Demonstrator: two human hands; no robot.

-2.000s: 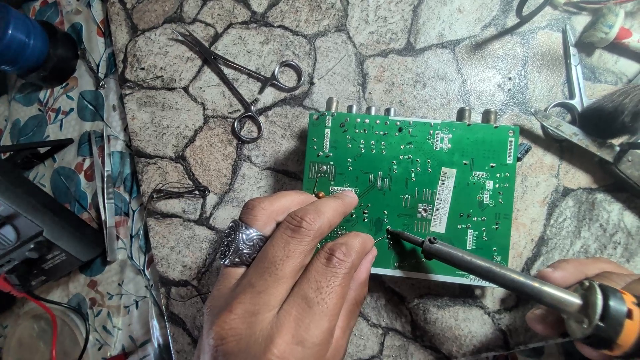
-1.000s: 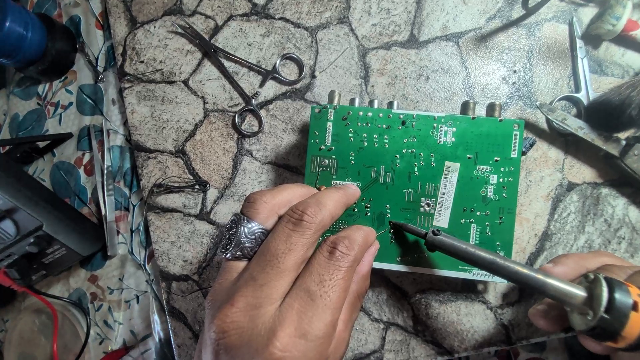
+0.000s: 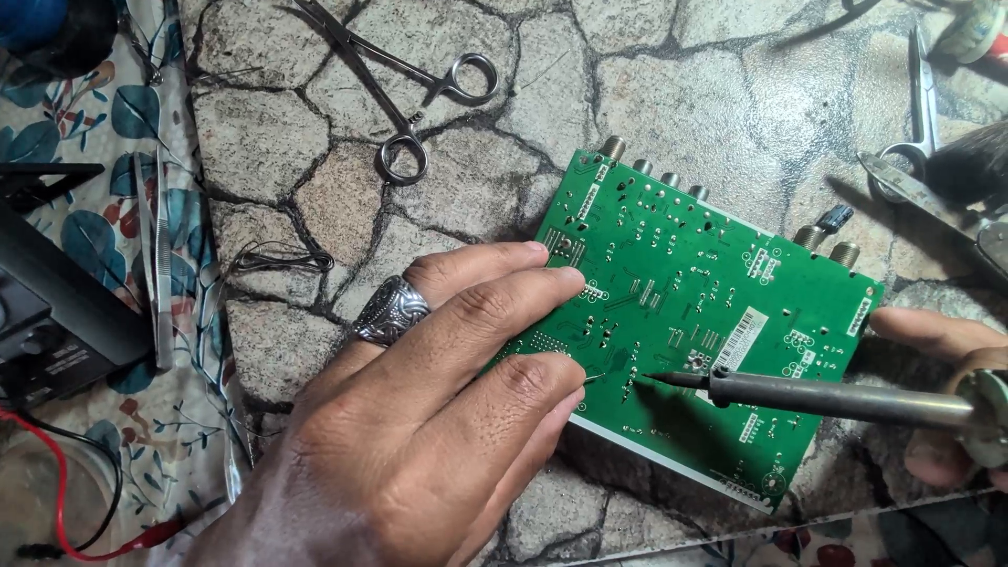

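Observation:
A green circuit board [image 3: 661, 299] lies solder side up, tilted clockwise, with metal connectors along its far edge. My left hand [image 3: 449, 386], with a silver ring on one finger, rests over the board's left part; a short thin piece, perhaps wire or solder, sticks out by its fingertips. My right hand [image 3: 945, 386], cut off by the right edge, holds a soldering iron [image 3: 843, 398]. One of its fingers reaches the board's right edge. The iron's dark tip is over the middle of the board, close to a row of solder joints; whether it touches is unclear.
Curved scissor-handled forceps [image 3: 378, 79] lie beyond the board on the stone-patterned surface. Tweezers [image 3: 163, 268], a black device [image 3: 63, 307] and a red lead [image 3: 59, 472] are at the left. Metal scissors [image 3: 921, 110] and another metal tool [image 3: 913, 193] lie at the far right, near a dark brush-like thing.
The board has turned clockwise. The right hand has shifted, with a finger now at the board's right edge, and the iron lies flatter across the view.

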